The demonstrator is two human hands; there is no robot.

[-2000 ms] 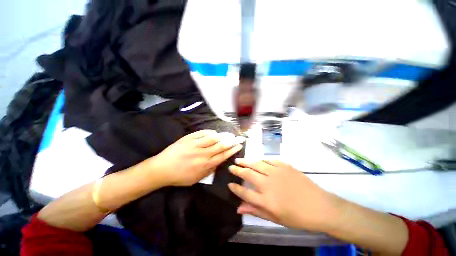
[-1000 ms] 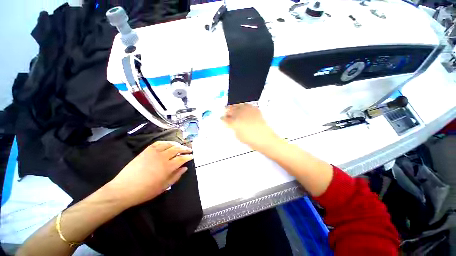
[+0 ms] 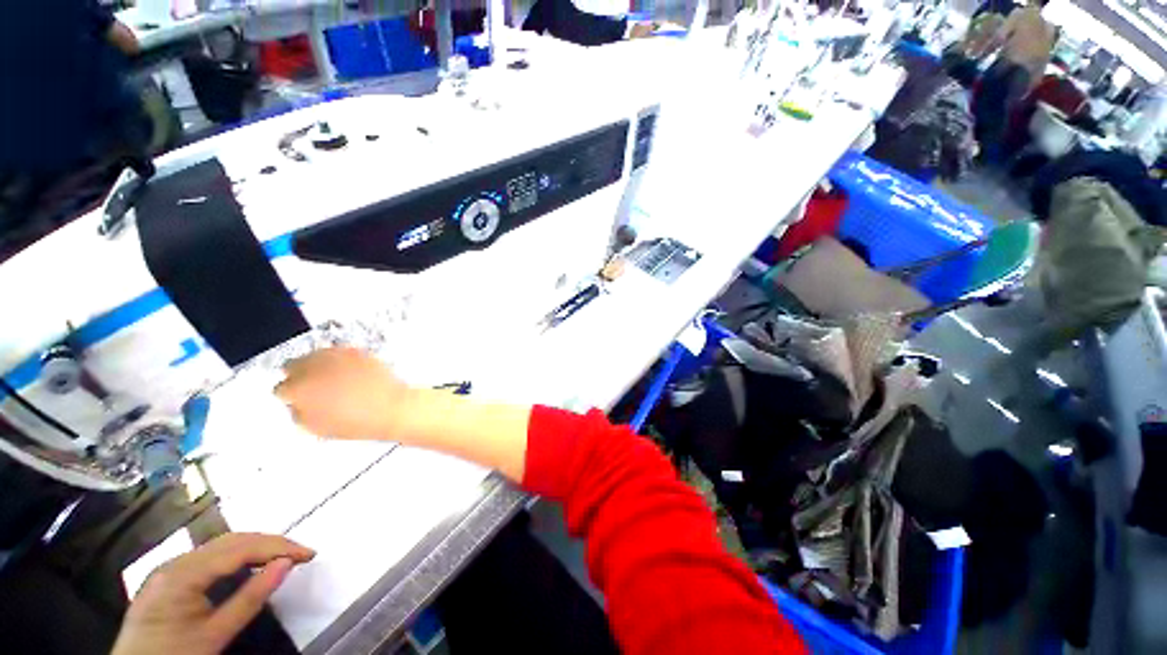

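The dark garment (image 3: 77, 569) lies at the lower left, partly cut off by the frame edge. A white label (image 3: 160, 560) lies on it. My left hand (image 3: 211, 591) is at its right edge, thumb and forefinger apart, with nothing seen between them. My right hand (image 3: 339, 394) is on the white table, fingers curled down beside a loose tangle of small white pieces (image 3: 335, 338); its fingertips are unclear. The presser foot area (image 3: 154, 454) of the white sewing machine (image 3: 384, 147) is at the left, above the garment.
A black cloth strip (image 3: 218, 256) hangs over the machine head. Dark snips or tweezers (image 3: 572, 305) lie farther right, near a metal plate (image 3: 666, 259). A blue crate (image 3: 947, 589) with dark and grey-brown cloth stands right of the table. Another blue crate (image 3: 915, 211) stands behind.
The view has swung right, bringing the crates and room into sight. My right hand remains near the white tangle. My left hand's thumb and forefinger now show apart at the garment's edge.
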